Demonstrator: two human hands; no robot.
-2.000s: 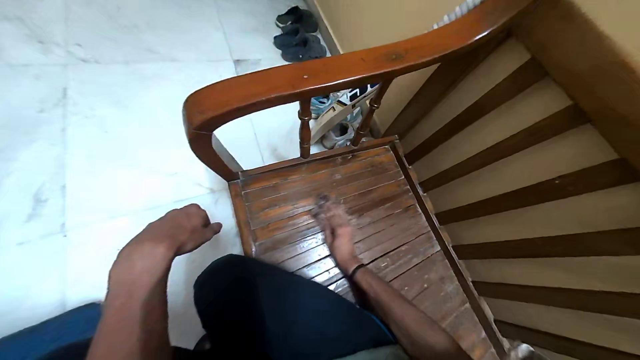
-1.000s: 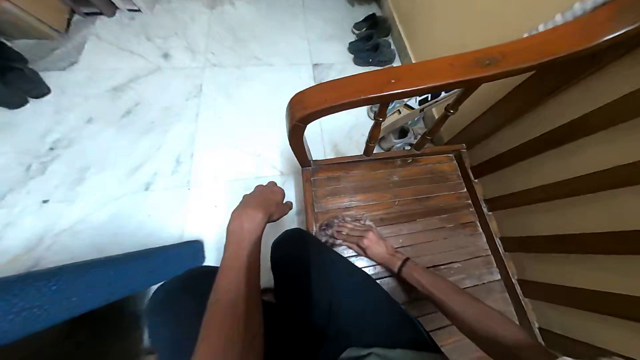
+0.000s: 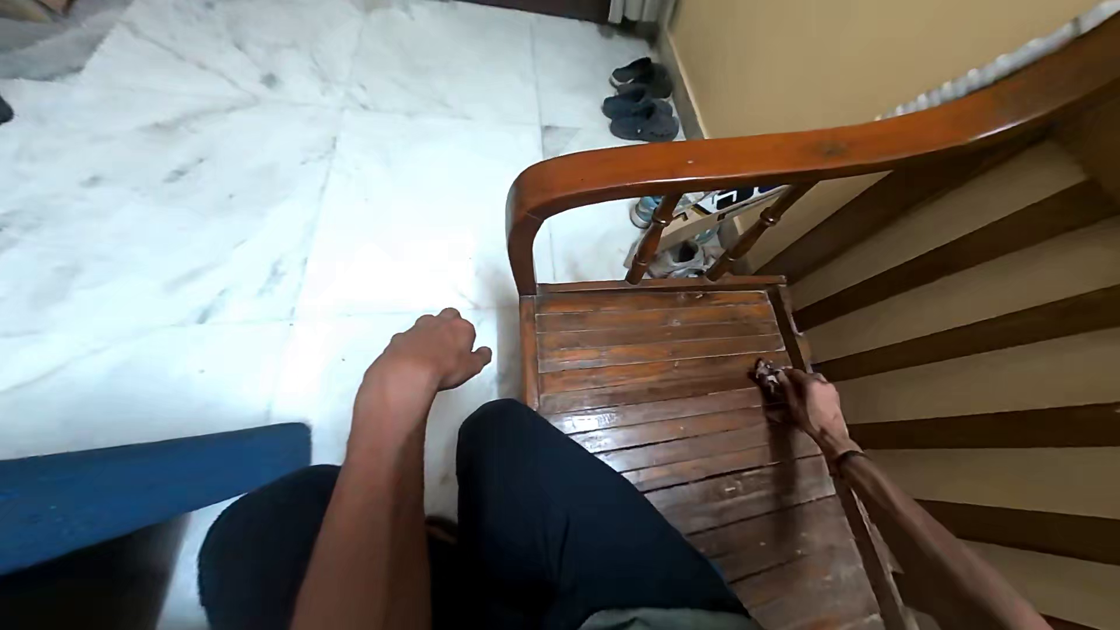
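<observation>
My right hand [image 3: 809, 402] grips a small crumpled cloth [image 3: 770, 376], pressed on the slatted wooden seat [image 3: 647, 350] close to its right edge. A dark band circles that wrist. The slats look glossy, with worn pale spots. My left hand [image 3: 440, 348] hangs loosely curled, left of the seat and above the marble floor, and touches no object that I can see. Its fingers are mostly hidden from this angle. Beyond the seat, a curved varnished wooden rail [image 3: 665, 166] stands on turned spindles [image 3: 654, 238].
Dark shoes [image 3: 643, 122] lie on the marble floor [image 3: 394, 210] by the beige wall [image 3: 770, 61]. More footwear [image 3: 682, 255] and a cardboard piece show behind the spindles. A blue padded edge [image 3: 157, 490] is at lower left. Brown and beige stripes run along the right side.
My right hand has moved with the cloth across the seat to its right edge. The left hand remains loosely curled beside the seat. The view has shifted.
</observation>
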